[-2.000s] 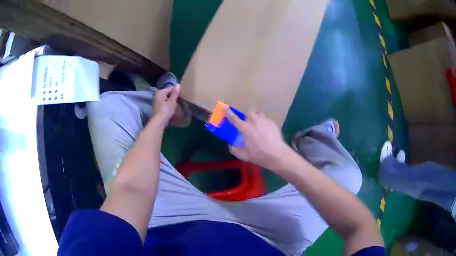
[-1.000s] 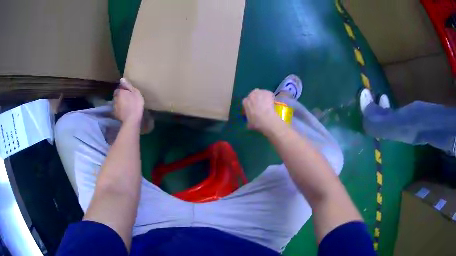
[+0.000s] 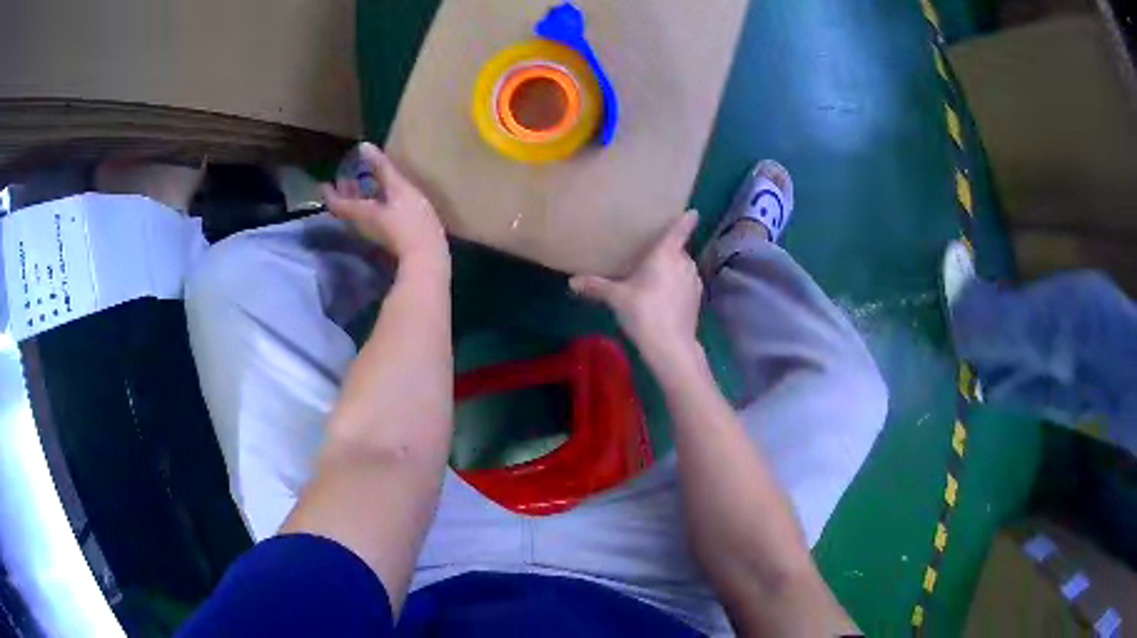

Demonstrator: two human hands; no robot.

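Observation:
A plain brown shipping carton point(image 3: 561, 199) stands in front of me between my feet, its near edge towards me. The blue tape dispenser point(image 3: 607, 100) with a wide yellow tape roll point(image 3: 540, 151) and orange core lies on the carton's top. My left hand point(image 3: 402, 218) is at the carton's near left corner, fingers spread, palm side against the edge. My right hand point(image 3: 657, 284) is at the near right corner, thumb and fingers spread around it. Both hands are bare. The fingers' undersides are hidden.
A thick stack of flattened cartons point(image 3: 175, 122) is at upper left. A label sheet point(image 3: 75, 268) lies on the left. A red plastic stool point(image 3: 614, 424) is beneath me. Brown cartons point(image 3: 1041, 137) stand beyond the yellow-black tape point(image 3: 958, 436). Another person's leg point(image 3: 1054, 343) is at right.
My right hand has let go of the tape dispenser, which now lies on the carton's top, and has moved to the near right corner. The other person's feet have shifted.

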